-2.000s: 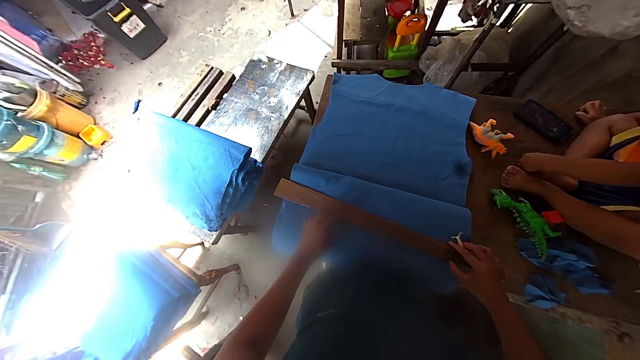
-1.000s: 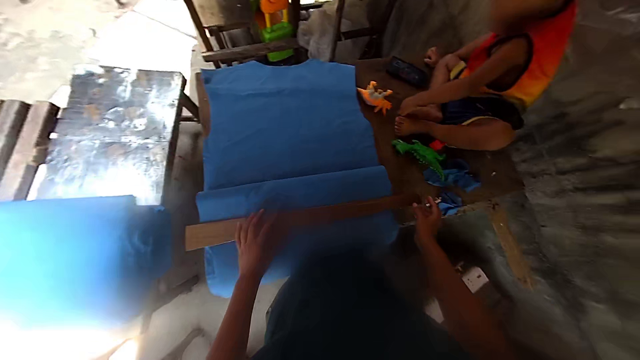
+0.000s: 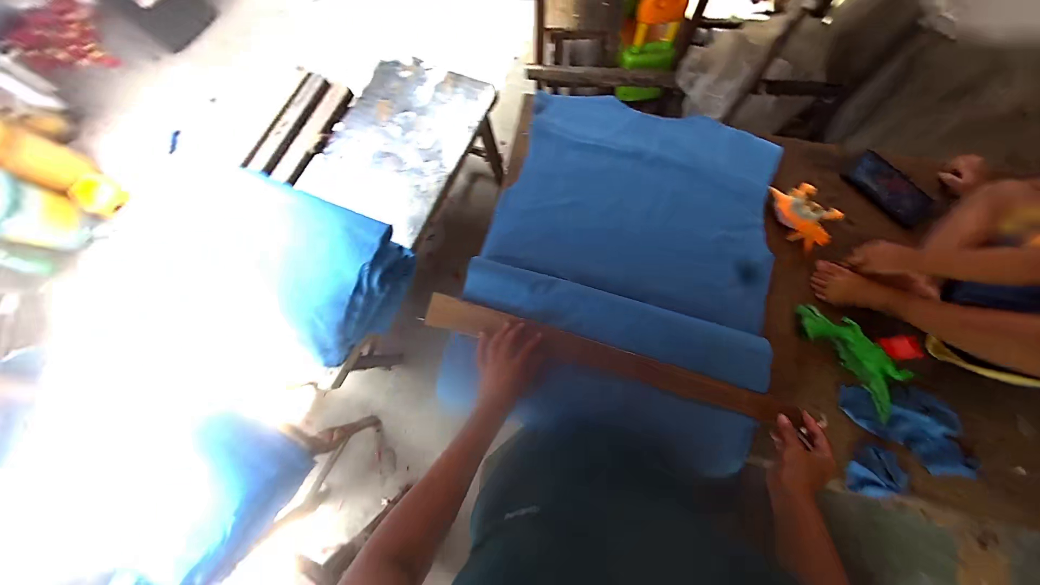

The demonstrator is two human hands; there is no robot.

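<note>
A flat wooden board lies slantwise across blue cloth on a low brown table, just below a folded or rolled band of the cloth. My left hand rests on the board near its left end, fingers spread and pressing down. At the board's right end is my right hand, its fingers closed round a small object with a light tip, too small to name. The near part of the cloth hangs toward my body and is blurred.
A seated person's bare legs are at the right, near an orange toy, a phone, a green toy reptile and blue scraps. Left stand a worn bench and stacked blue cloth.
The view has swung right and then back left. My left hand stays on the board and my right hand at its right end.
</note>
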